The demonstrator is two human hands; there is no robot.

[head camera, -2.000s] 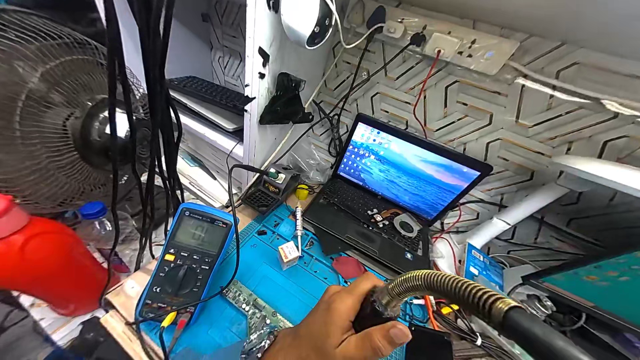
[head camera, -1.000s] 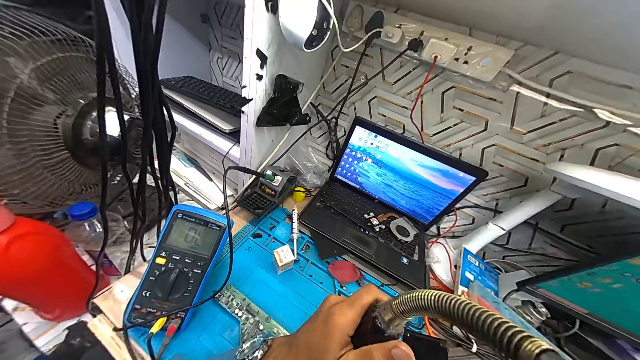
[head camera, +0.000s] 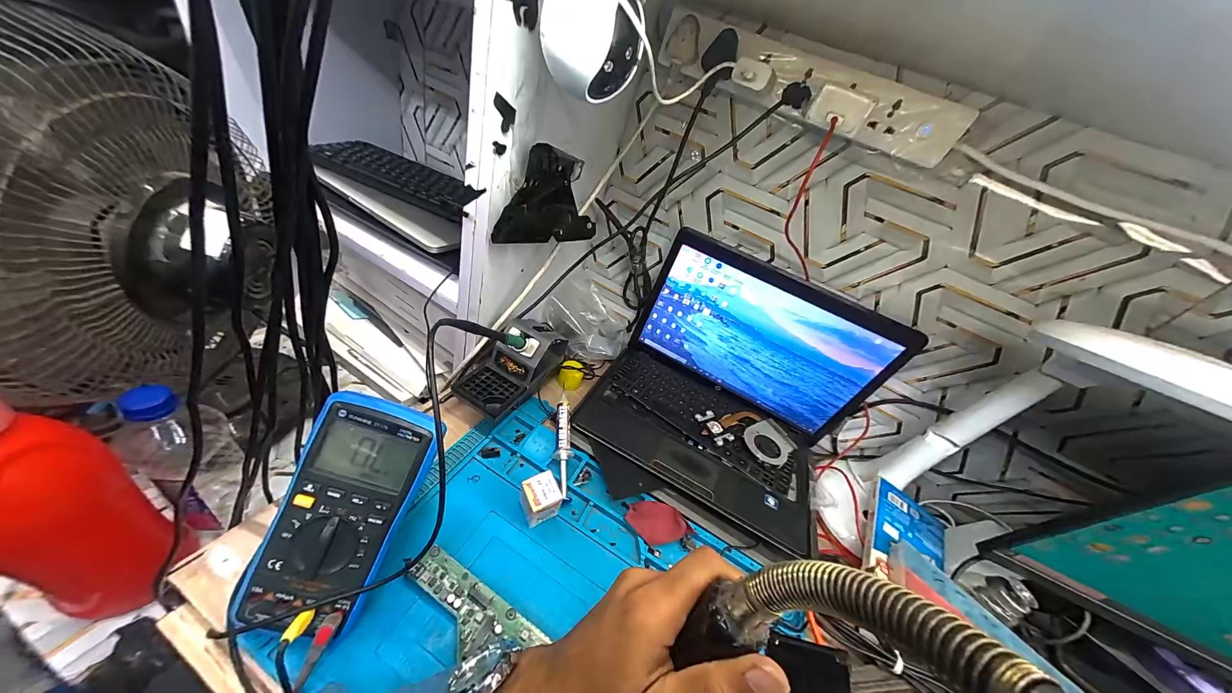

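Observation:
My right hand (head camera: pixel 654 635) grips the black end of a flexible metal gooseneck (head camera: pixel 847 587) at the lower middle; what that end carries is hidden. My left hand is out of view. A green circuit board (head camera: pixel 472 602) lies on the blue silicone repair mat (head camera: pixel 520 568), left of my wrist. A blue and black digital multimeter (head camera: pixel 332 520) rests at the mat's left edge, with yellow and red probe plugs in its lower jacks. A small white box (head camera: pixel 541 498), a syringe (head camera: pixel 563 438) and a dark red, flat object (head camera: pixel 656 523) are on the mat.
Behind the mat stands an open laptop (head camera: pixel 712 433) with a cooling fan and heatsink (head camera: pixel 767 443) on it. A soldering iron stand (head camera: pixel 510 366) is beside it. Black cables (head camera: pixel 279 192) hang at left, before a fan (head camera: pixel 115 212) and a red container (head camera: pixel 72 510). A monitor (head camera: pixel 1145 549) stands at right.

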